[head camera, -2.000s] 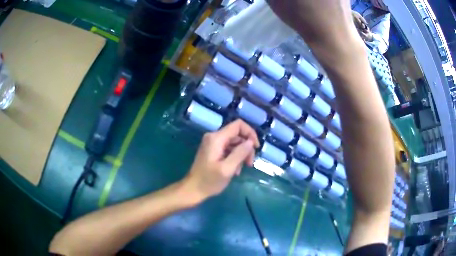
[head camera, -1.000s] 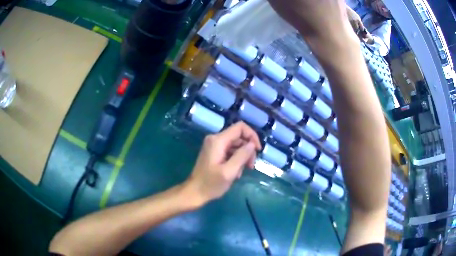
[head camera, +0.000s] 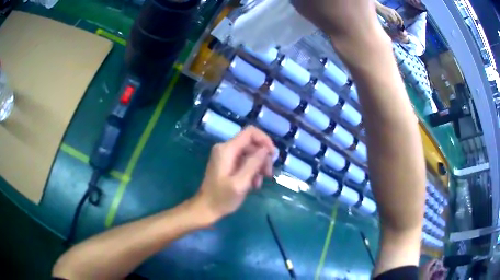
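Observation:
A clear blister tray (head camera: 189, 123) holds rows of pale housings (head camera: 273, 121) in front of me. My left hand (head camera: 233, 170) is over the tray's near edge with its fingers curled; whether something small is between the fingertips I cannot tell. My right hand (head camera: 335, 16) is cut off by the top edge of the picture, its fingers out of view, beside a white cloth (head camera: 268, 24) at the tray's far side. The right forearm hides part of the tray. A thin dark brush (head camera: 280, 247) with a gold band lies on the green mat.
A black heat gun (head camera: 159, 41) with a red switch lies left of the tray. A cardboard sheet (head camera: 52, 82) and a clear bottle (head camera: 5, 98) are at far left. A second thin dark stick (head camera: 367, 246) lies at right. Another person's hands (head camera: 392, 24) show beyond my arm.
My left hand has shifted slightly left, its fingers still curled. The white cloth's outline has changed a little. A bit of another person's hand shows at lower right.

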